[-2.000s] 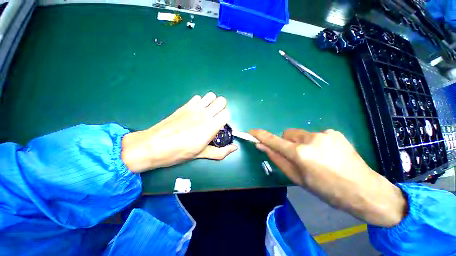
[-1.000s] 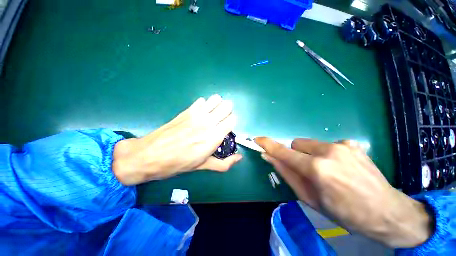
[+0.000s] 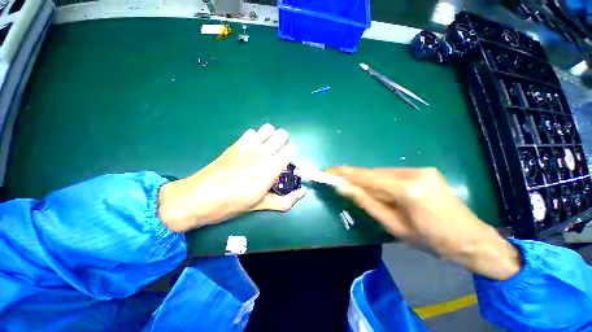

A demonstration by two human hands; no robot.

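My left hand (image 3: 234,175) holds a black round watch housing (image 3: 285,180) low over the green mat, between thumb and fingers; the hand covers part of it. My right hand (image 3: 409,201), slightly blurred, holds an off-white pry stick (image 3: 317,174). The stick points left, its far end at the right edge of the housing. Whether the tip touches the housing is hard to tell.
Open tweezers (image 3: 394,86) and a small blue piece (image 3: 321,90) lie beyond my hands. A blue bin (image 3: 324,24) stands at the far edge. A black gridded tray (image 3: 500,123) is at right. White strips (image 3: 346,220) and a white pad (image 3: 236,244) lie near the front edge.
The view dipped and came back up. My left hand still holds the housing. My right hand has changed its tilt around the stick, with its fingers now flatter.
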